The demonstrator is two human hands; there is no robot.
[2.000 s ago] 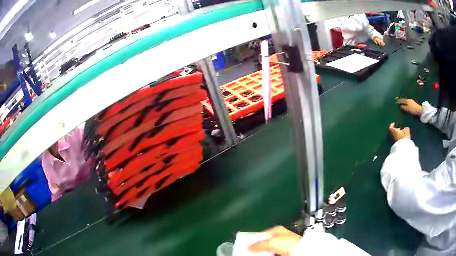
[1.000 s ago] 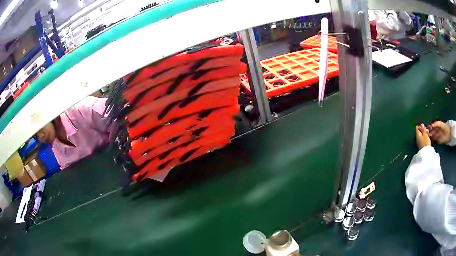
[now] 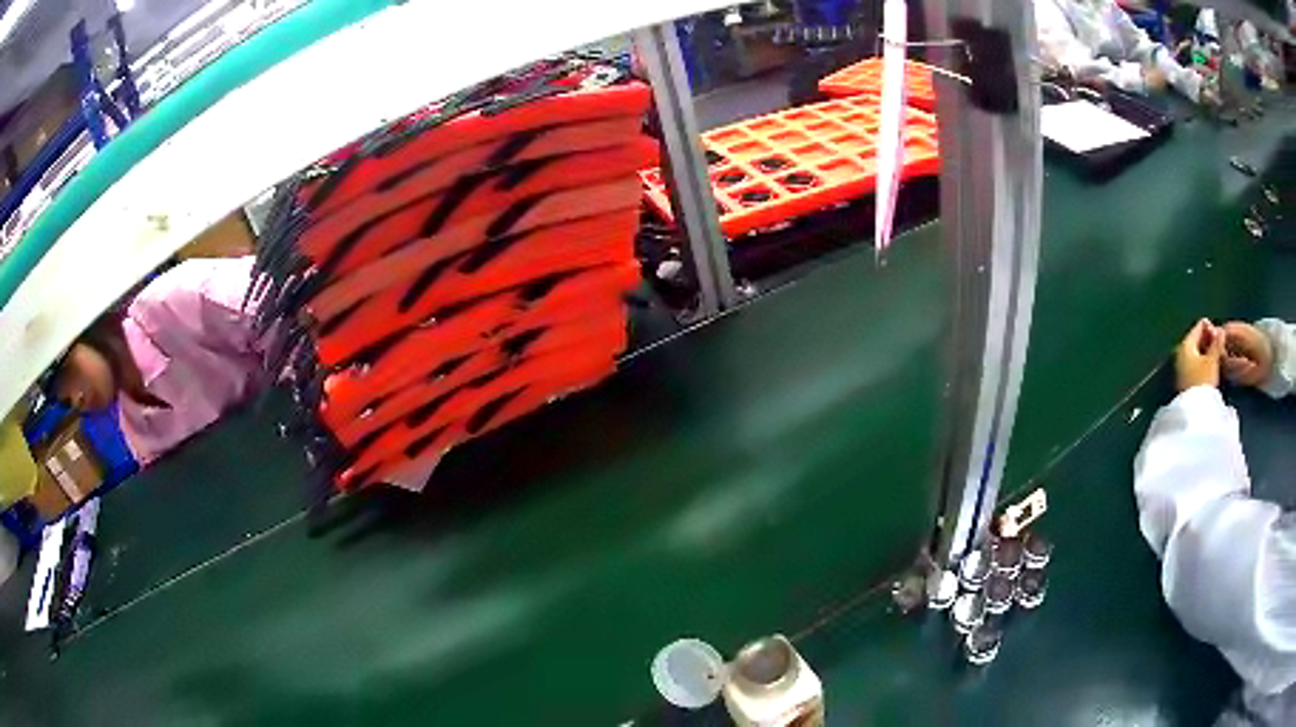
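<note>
Neither of my hands is in the picture. A small whitish bottle [image 3: 775,687] with an open neck stands at the near bottom edge of the green bench. Its round translucent lid [image 3: 688,673] is just to its left. To the right, a cluster of small cylindrical metal parts [image 3: 1001,591] stands at the foot of the upright metal post. A small coppery-and-white piece [image 3: 1023,513] rests on top at the back of the cluster.
A tall stack of orange-red trays [image 3: 483,284] leans at the left. A metal post [image 3: 991,284] rises from the bench. Gridded orange trays [image 3: 810,159] and a black tray [image 3: 1102,125] lie beyond. Another worker's hands [image 3: 1219,355] are at right; a person in pink [image 3: 192,348] is at left.
The hand seen two seconds ago over the bottle has left the picture, so the open bottle shows. The view has shifted, moving the stack and post rightward from the first frame.
</note>
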